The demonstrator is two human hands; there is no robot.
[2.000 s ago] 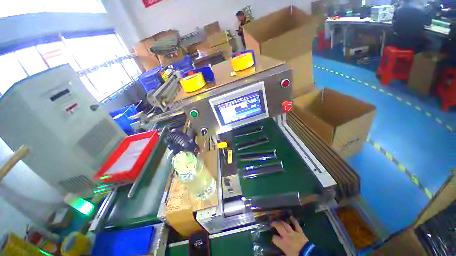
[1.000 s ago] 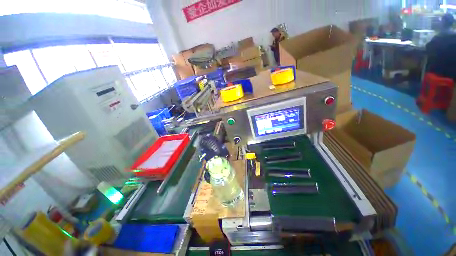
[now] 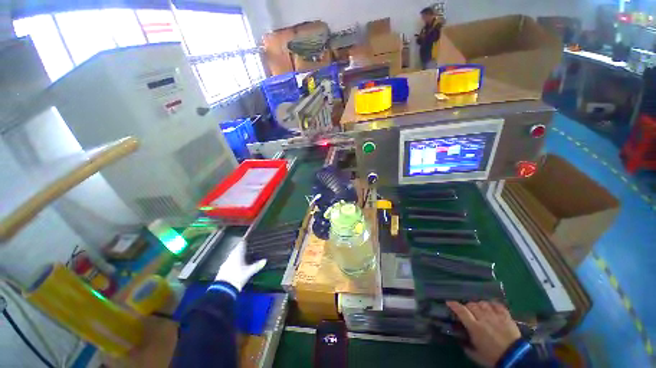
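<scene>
My left hand, in a white glove, is at the near-left end of a group of dark narrow pieces on the left green side conveyor. Its thumb and fingers are apart at the pieces' edge; no grip shows. My bare right hand has its fingers over a bunch of dark flat pieces at the near end of the green infeed belt. Its grip is partly hidden and blurred. Several dark pieces lie spaced along that belt, below the touchscreen.
A clear bottle stands on a small carton between the belts, before a black ribbed hose. A phone lies below. A red-rimmed tray is left, a blue flat thing lower left. A person stands behind.
My left hand has come into view at the side conveyor, where dark pieces now show. My right hand, out of view one second ago, is back with dark pieces. The view has turned right.
</scene>
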